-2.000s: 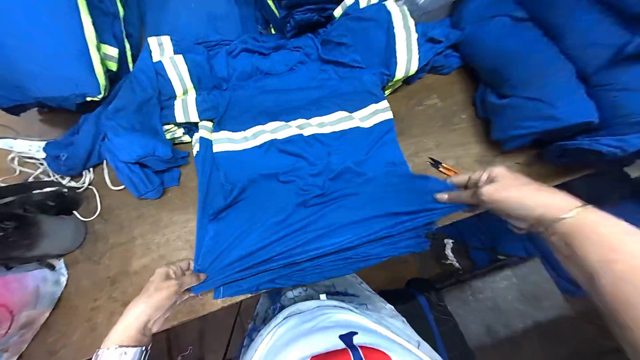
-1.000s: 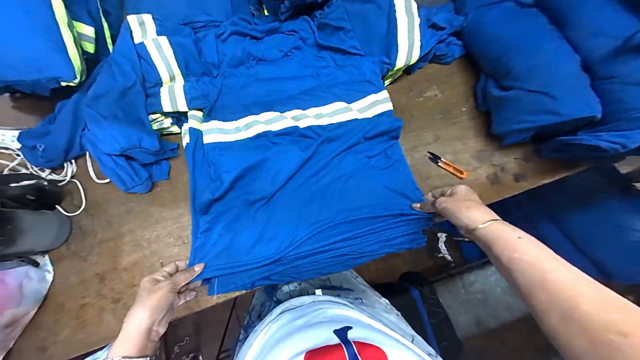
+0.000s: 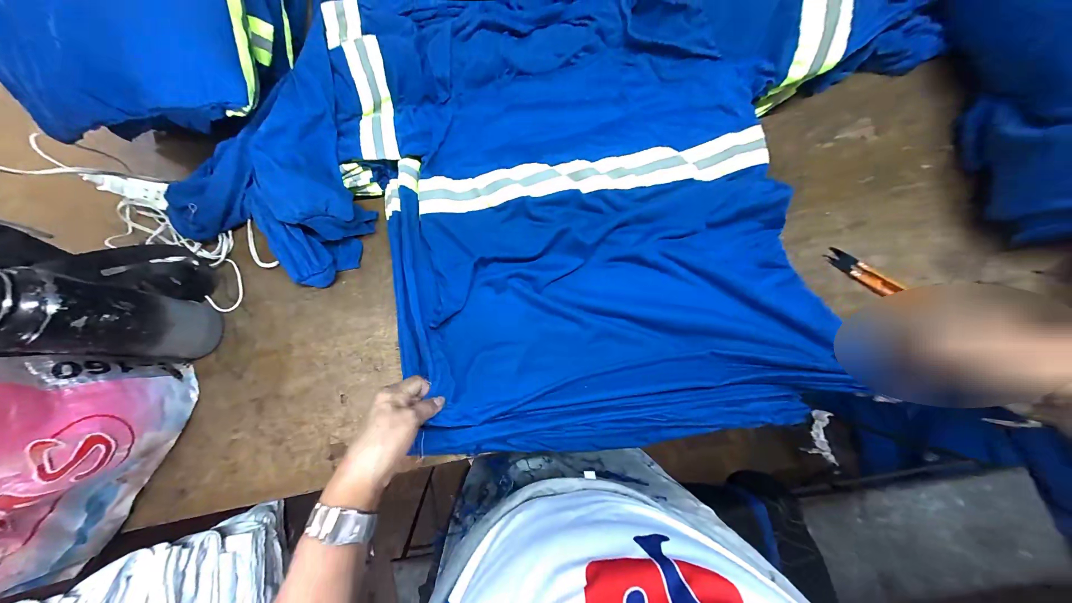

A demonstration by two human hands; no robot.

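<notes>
Blue shirts with pale reflective tape [image 3: 603, 285] lie in a layered stack on a wooden table, hems toward my body. My left hand [image 3: 406, 406] pinches the stack's lower left corner between thumb and fingers. At the lower right corner, my right hand [image 3: 963, 343] is blurred; the top cloth stretches out to it, but its fingers cannot be made out. Orange-handled thread snips [image 3: 867, 272] lie on the table just above that hand, partly covered by the blur.
A blue bundle with yellow-edged tape [image 3: 134, 59] sits at the upper left, more blue cloth [image 3: 1026, 159] at the right. White cords [image 3: 151, 222], a black object with a grey rounded end [image 3: 188, 327] and a pink plastic bag [image 3: 75, 452] lie along the left.
My right hand has moved outward to the right, and the lower right of the top cloth is now drawn out toward it. My left hand stays at the lower left corner.
</notes>
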